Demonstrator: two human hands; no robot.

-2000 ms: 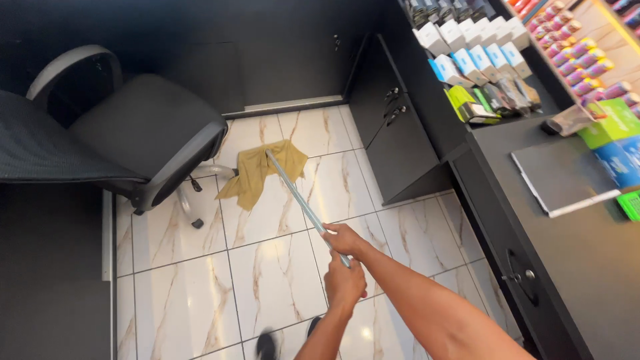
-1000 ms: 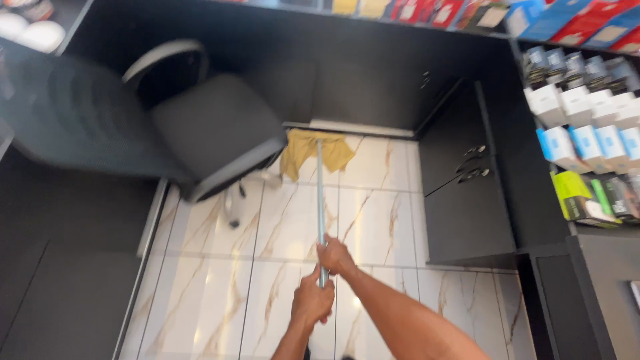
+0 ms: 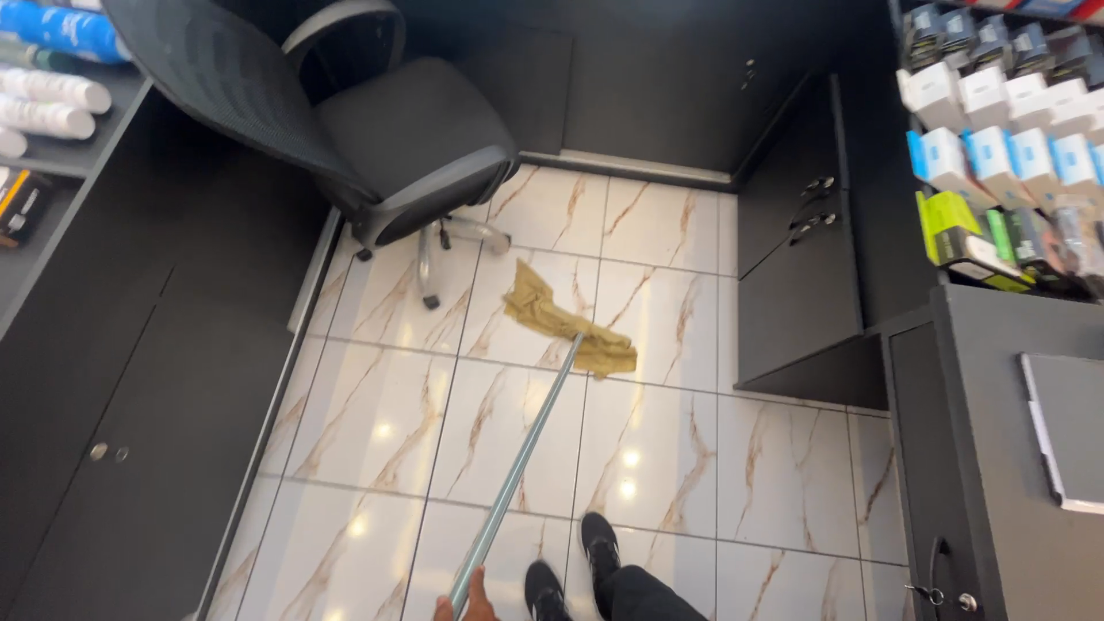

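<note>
A pale metal mop pole [image 3: 522,466] slants from the bottom edge up to a tan cloth [image 3: 565,328], which lies bunched and spread on the tiled floor. At the bottom edge my right hand [image 3: 468,601], cut off by the frame, closes its fingers around the pole. My left hand is out of view. The cloth lies right of and below the base of a black office chair [image 3: 423,129], apart from its casters.
Dark cabinets [image 3: 793,259] with handles and keys stand at the right, beside shelves of boxed goods [image 3: 992,164]. Another dark cabinet [image 3: 147,414] lines the left. A grey counter [image 3: 992,388] is at right. My black shoes [image 3: 599,539] stand on the tiles.
The cloth has moved back from the cabinet base at the far edge, toward me. Both hands were on the pole before; now only one shows, at the bottom edge. My shoes show more fully.
</note>
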